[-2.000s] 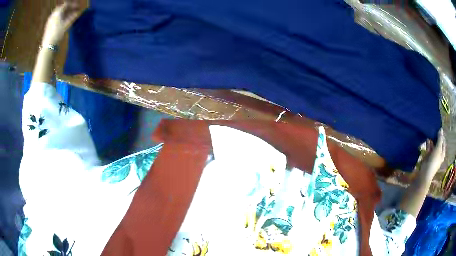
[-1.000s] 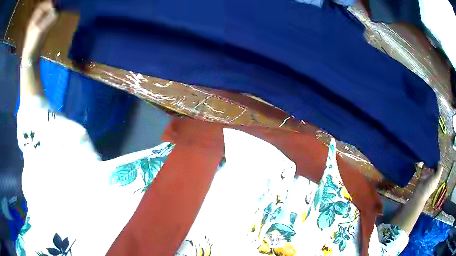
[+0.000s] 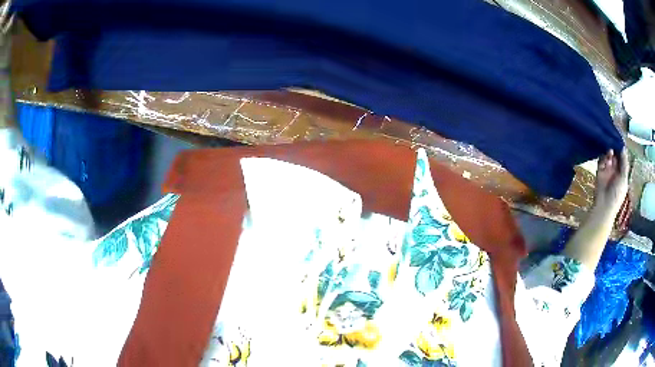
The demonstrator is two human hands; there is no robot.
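Observation:
Long navy trousers (image 3: pixel 323 50) stretch across the wooden table (image 3: pixel 208 118), their far part cut off by the top of the picture. A near edge slants down to the right, with a loose end by the table's near edge. My right hand (image 3: pixel 610 170) is at the right end, its fingers gripping the cloth's corner. My left hand (image 3: pixel 6 20) is at the upper left rim, beside the cloth's left end, blurred and mostly cut off. Its fingers and any grip cannot be made out.
Blue plastic (image 3: pixel 610 287) hangs below the table's right end, and more blue material (image 3: pixel 36 136) is below the left end. White rounded objects (image 3: pixel 641 100) are at the right rim. Red-handled scissors (image 3: pixel 624 215) lie partly hidden beside my right hand. Pale scuffs mark the table's near edge.
The trousers' left end has moved further left and up with my left hand, which has reached the picture's rim. My right hand and the right end appear higher. The whole view has shifted.

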